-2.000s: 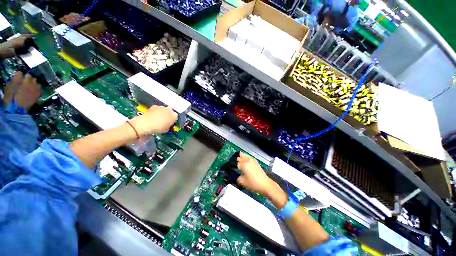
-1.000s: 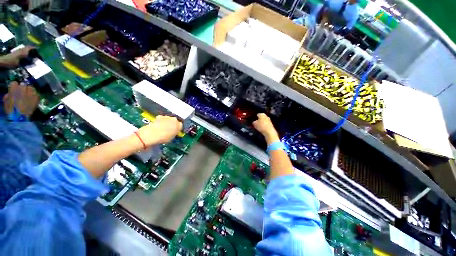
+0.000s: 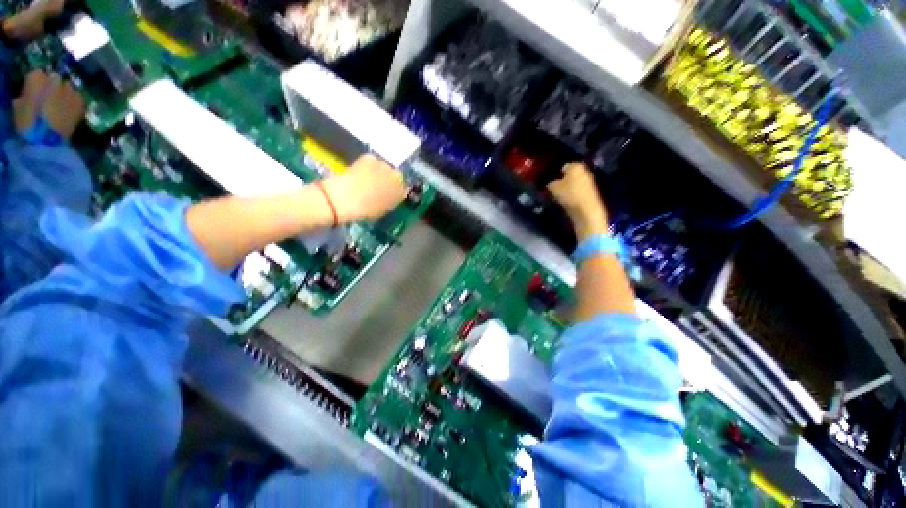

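Observation:
My left hand (image 3: 370,189) is over the right end of a green circuit board (image 3: 248,89), beside a finned heatsink (image 3: 348,111) with a yellow strip at its base. Its fingers are curled and what they hold, if anything, is hidden. My right hand (image 3: 578,194), with a light blue wrist strap (image 3: 597,248), is at the edge of the bin of red components (image 3: 527,164). Its fingers are bent together; I cannot tell if they hold a part. A second green board (image 3: 437,397) with a long heatsink (image 3: 507,362) lies under my right forearm.
Bins of blue-purple (image 3: 442,139) and silver-grey components (image 3: 477,89) stand under the shelf. A carton of yellow-and-black components (image 3: 760,109) is on the shelf, with a blue cord (image 3: 795,174) across it. Another person's hands (image 3: 50,102) are at the left edge. A metal conveyor rail (image 3: 298,382) runs in front.
My right hand has moved from the near board up to the red component bin. My left hand has stayed by the finned heatsink. The view has shifted, with the bins now nearer.

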